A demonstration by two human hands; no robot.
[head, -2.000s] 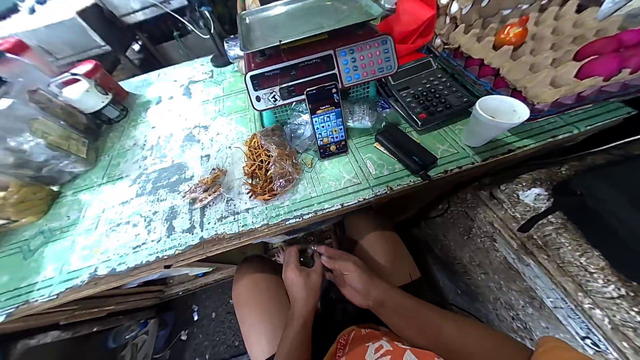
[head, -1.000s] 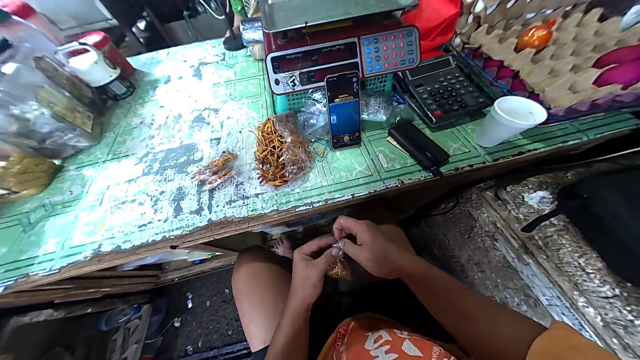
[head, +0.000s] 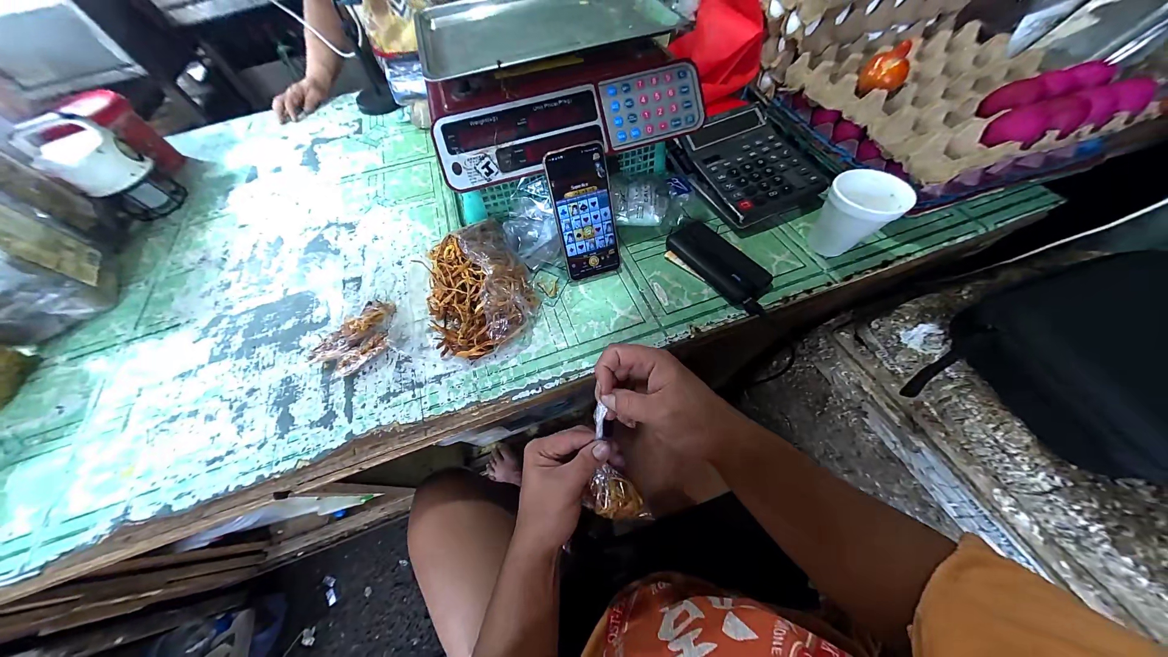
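Over my lap, a small clear plastic bag of orange-brown dried strands (head: 617, 495) hangs from my fingers. My left hand (head: 558, 474) pinches its neck just above the filled part. Higher up, the twisted top of the bag is between the thumb and fingers of my right hand (head: 652, 397). On the green table (head: 228, 401) lies a larger open plastic bag of the same strands (head: 474, 292), and left of it a few small filled packets (head: 358, 338). A lit smartphone (head: 584, 214) leans upright against a digital weighing scale (head: 547, 109).
Right of the phone are a black power bank (head: 719, 263), a desk calculator (head: 757, 164) and a white foam cup (head: 860, 212). Egg trays (head: 940, 100) stand at the back right. Jars and a white-lidded container (head: 82, 164) are at the left. Another person's hand (head: 303, 99) rests on the far table edge.
My right hand has risen above my left, with the bag's twisted neck stretched between them. Another person's hand has appeared at the far table edge.
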